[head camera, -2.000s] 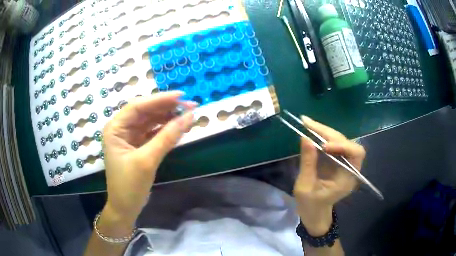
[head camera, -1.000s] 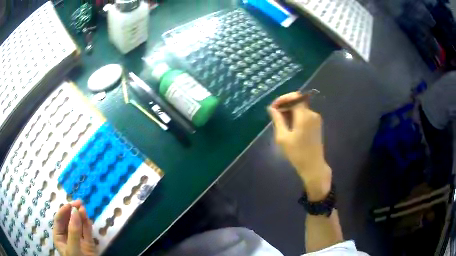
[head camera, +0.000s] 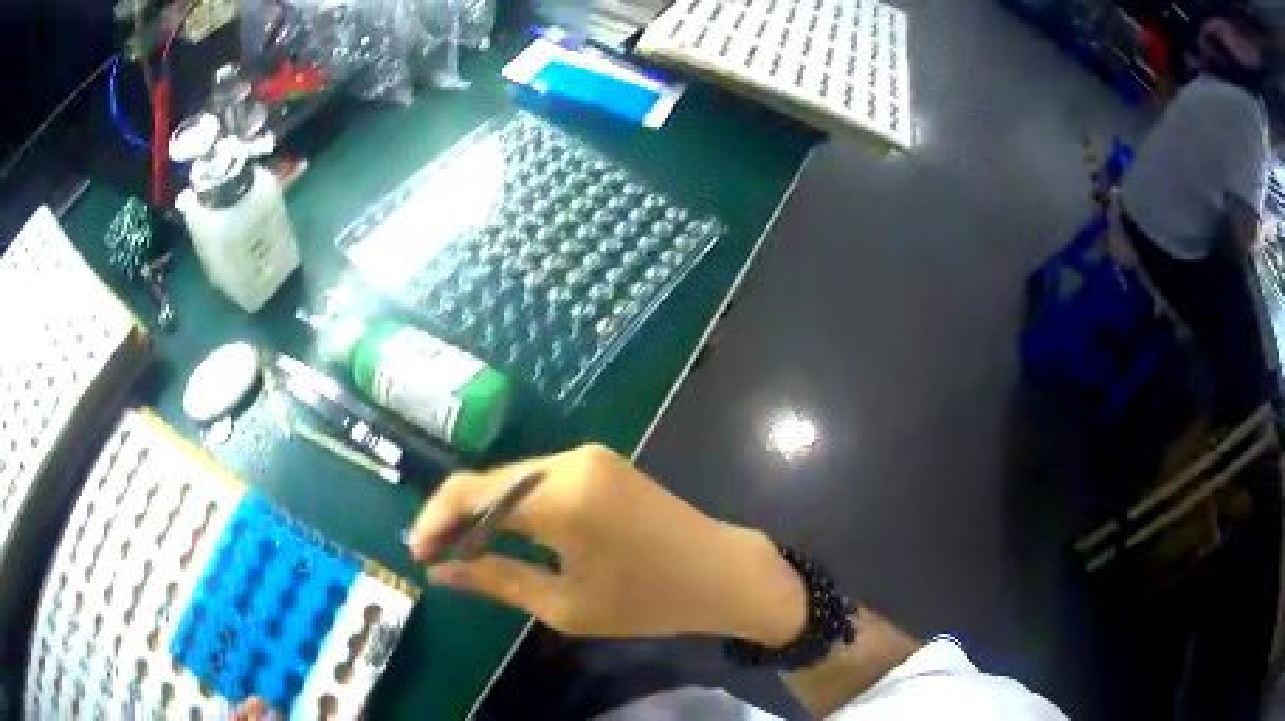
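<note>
My right hand (head camera: 585, 549) is over the bench edge, right of the tray, its fingers closed on the tweezers (head camera: 496, 516), of which a dark shaft shows. Something small and pale shows at its fingertips, too blurred to tell. My left hand (head camera: 254, 709) is cut off by the bottom edge; only fingertips show over the tray, and I cannot tell what they hold. The white holding tray (head camera: 143, 486) has rows of brown cutouts. A blue ring sheet (head camera: 268, 599) lies across it.
A green bottle (head camera: 430, 385) lies beside a black pen-like tool (head camera: 336, 409) and a swab. A clear blister tray (head camera: 550, 240), white dispenser bottle (head camera: 243, 237), round white lid (head camera: 223, 382) and stacked trays (head camera: 789, 64) are on the bench. A person (head camera: 1198, 169) is at far right.
The view has swung right, moving the tray to the lower left. My right hand went out past the bench edge, then came back towards the tray. My left hand has mostly left the picture.
</note>
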